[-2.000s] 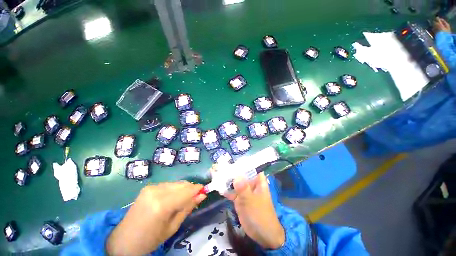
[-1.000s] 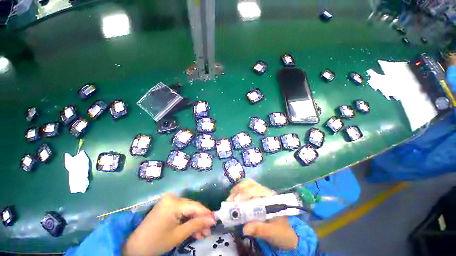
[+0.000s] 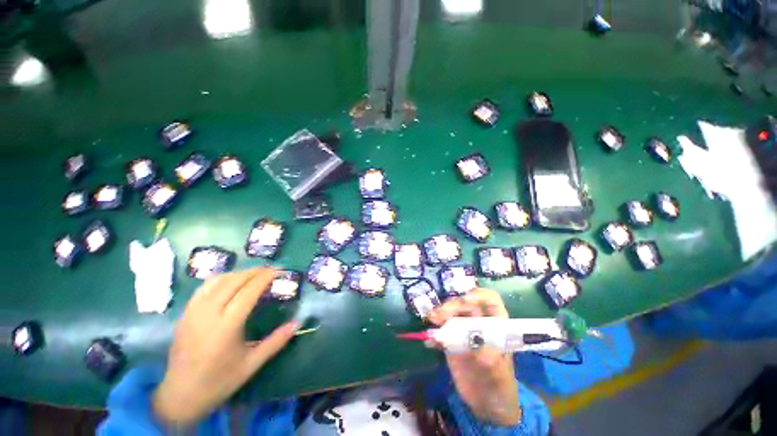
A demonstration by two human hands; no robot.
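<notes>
My right hand [image 3: 486, 366] grips the white glue dispensing pen [image 3: 503, 335] near the bench's front edge. The pen lies roughly level, its pink-red needle [image 3: 415, 335] pointing left and its green rear end to the right. My left hand [image 3: 226, 341] is over the bench with thumb and fingers apart. Its fingertips are at the upper left of a watch unit [image 3: 285, 286]; whether they touch it is unclear. A thin tan stick [image 3: 307, 330] shows beside the thumb, partly hidden. Another watch unit [image 3: 422, 298] lies just beyond the right fingers. Many similar units lie around, with whitish patches up.
A white tissue [image 3: 152, 277] lies left, with a small yellow-green piece [image 3: 160, 227] at its top. Beyond the units are a clear bag [image 3: 298, 162] and a metal post [image 3: 390, 64]. A long black glossy rectangle [image 3: 549, 162] and white paper [image 3: 737, 187] lie right. Blue sleeves show far right.
My left hand has moved away from the pen's needle end, left and forward to the units, and its fingers have spread. The pink-red needle now shows fully. The right hand still holds the pen.
</notes>
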